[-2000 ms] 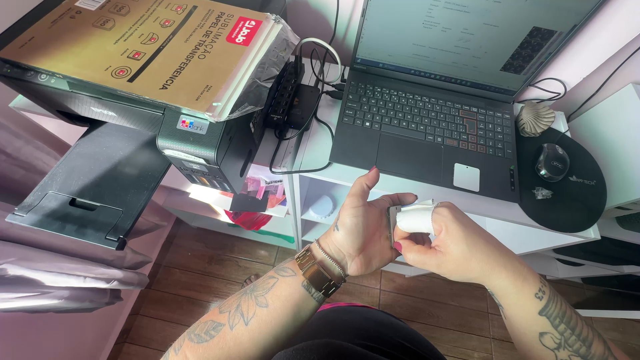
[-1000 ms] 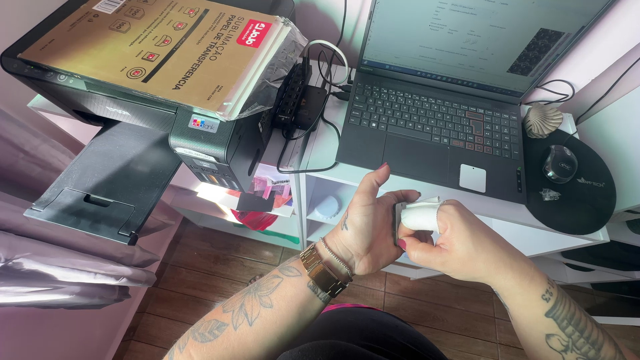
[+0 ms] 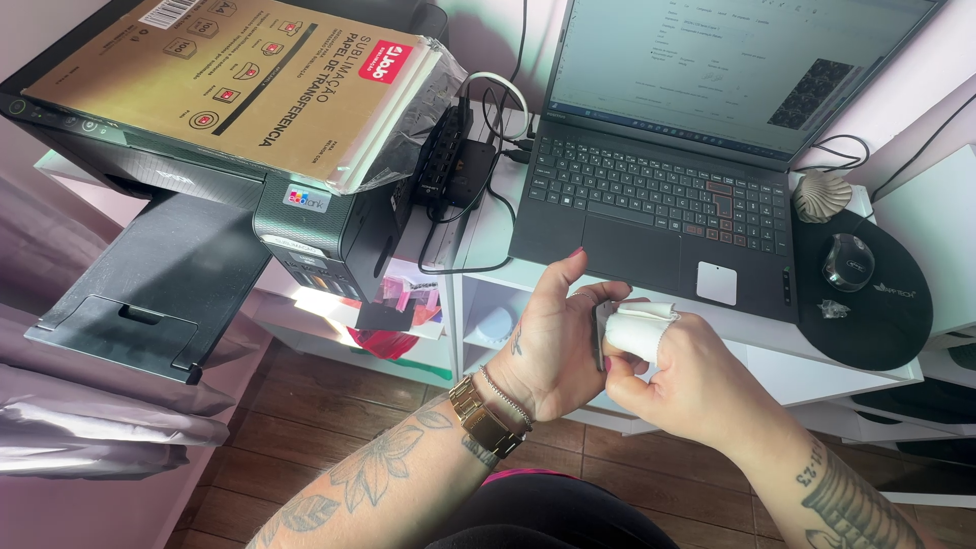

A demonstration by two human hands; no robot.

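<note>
My left hand [image 3: 560, 347], palm turned up, holds a thin dark-edged flat object [image 3: 600, 335] upright between palm and fingers. Its face is turned away, so its kind cannot be told. A folded white cloth [image 3: 640, 328] lies against that object, wrapped about the fingers of my right hand [image 3: 686, 374]. Both hands are just in front of the laptop [image 3: 610, 248]. A white card-like piece with a small hole [image 3: 717, 284] rests on the laptop's palm rest.
At left stands a black printer [image 3: 328, 229] with its tray [image 3: 152, 282] out and a transfer paper pack [image 3: 221, 84] on top. A power strip [image 3: 446, 160] with cables sits beside it. Right of the laptop are a shell [image 3: 822, 196], a mouse [image 3: 848, 261] and a mouse pad [image 3: 900, 328].
</note>
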